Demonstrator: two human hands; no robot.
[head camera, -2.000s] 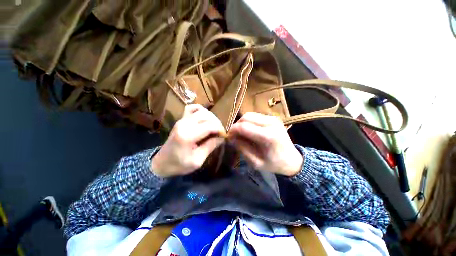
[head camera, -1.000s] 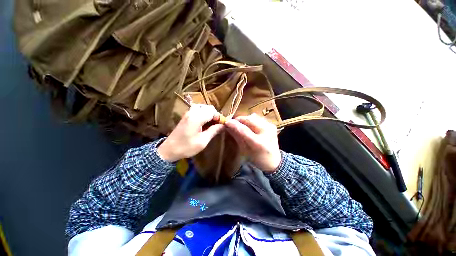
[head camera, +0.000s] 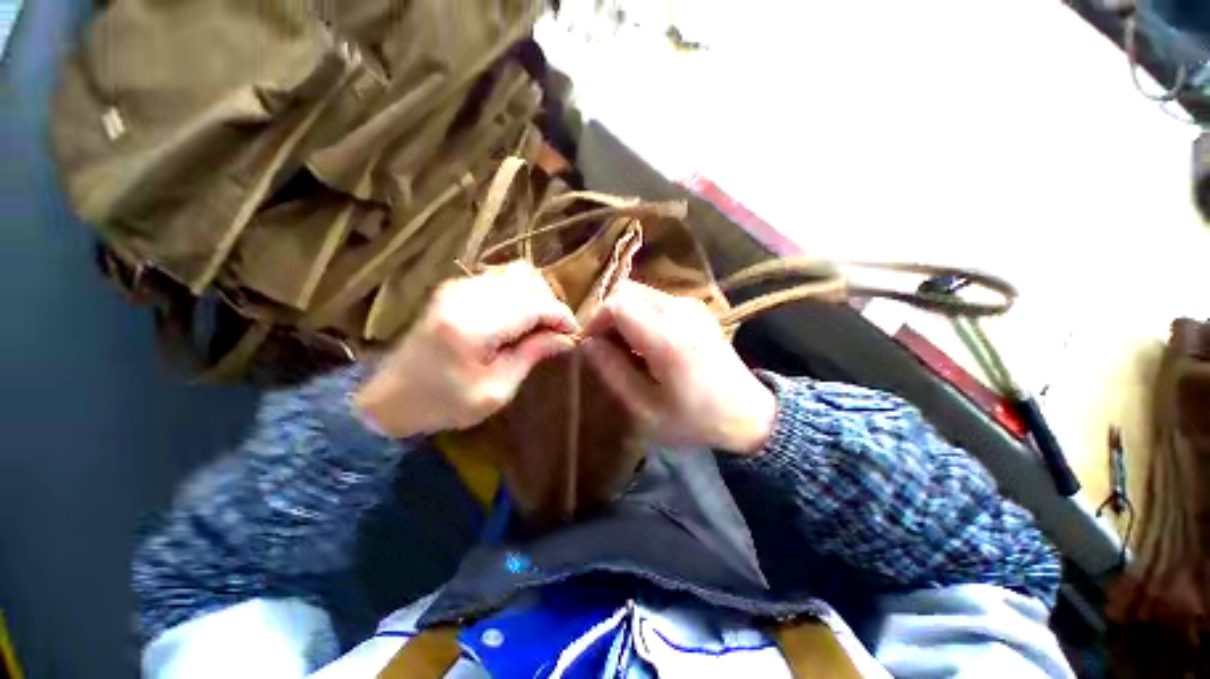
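A tan-brown handbag (head camera: 541, 431) lies on my lap with its opening facing away from me. Its zipper strip (head camera: 617, 263) runs up the middle of the opening. My left hand (head camera: 471, 348) and my right hand (head camera: 674, 365) meet at the bag's near top edge and pinch it between the fingertips. The exact spot under the fingertips is hidden. One pair of handles (head camera: 783, 283) stands out to the right over the table edge. Another handle (head camera: 571, 202) lies at the far side of the bag.
A large pile of brown bags (head camera: 285, 146) is at the left. A hammer (head camera: 1011, 385) lies on the white-topped table (head camera: 849, 120) beside its red strip (head camera: 958, 377). Small dark snips (head camera: 1116, 471) and folded brown pieces (head camera: 1174, 464) are at the right.
The zipper opening looks narrower and the bag's near side shows more below my hands. Both hands still pinch the edge. The view has shifted, and the right handles reach out flatter.
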